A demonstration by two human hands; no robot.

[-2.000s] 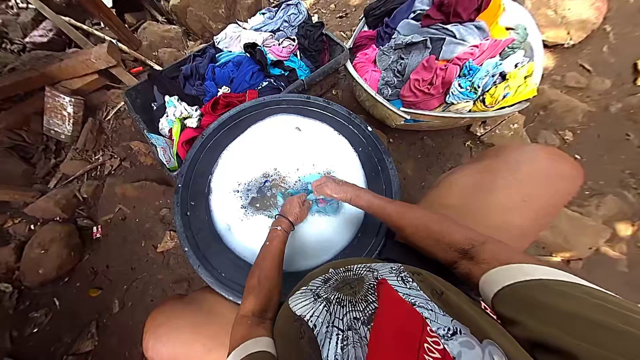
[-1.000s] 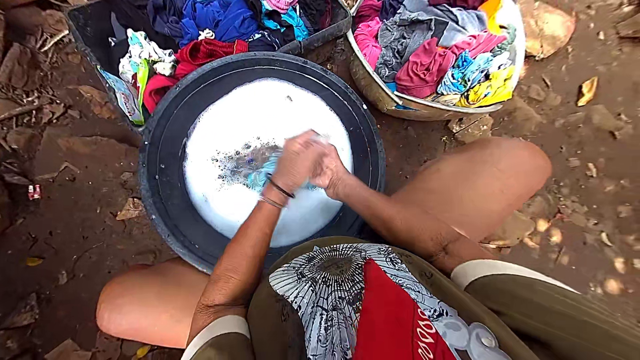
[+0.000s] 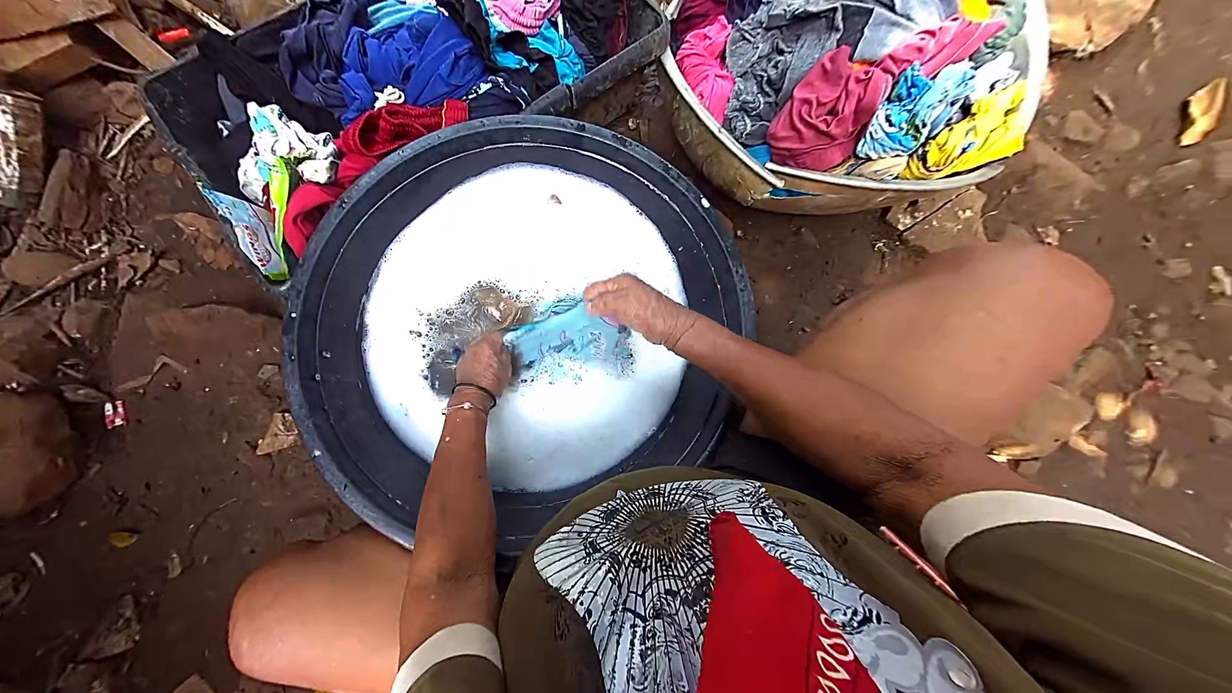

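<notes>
A light blue patterned cloth (image 3: 568, 339) is stretched between my two hands at the surface of white suds (image 3: 558, 433) in a round black plastic tub (image 3: 332, 385). My left hand (image 3: 484, 364), with a dark band and a pale bracelet at the wrist, grips the cloth's left end. At its upper right end the cloth is held by my right hand (image 3: 637, 306). Dark water shows through a gap in the foam around my left hand. Whatever lies under the foam is hidden.
Behind the tub, a black rectangular basin (image 3: 616, 65) holds dark, blue and red clothes, with a plastic packet (image 3: 248, 229) at its near corner. A wide round basin (image 3: 722, 159) of mixed clothes stands at the upper right. Stones (image 3: 34, 443) lie on the dirt around.
One second ago my hands were close together over the foam; now they are apart, with the blue cloth spread between them. The tub and basins appear unmoved.
</notes>
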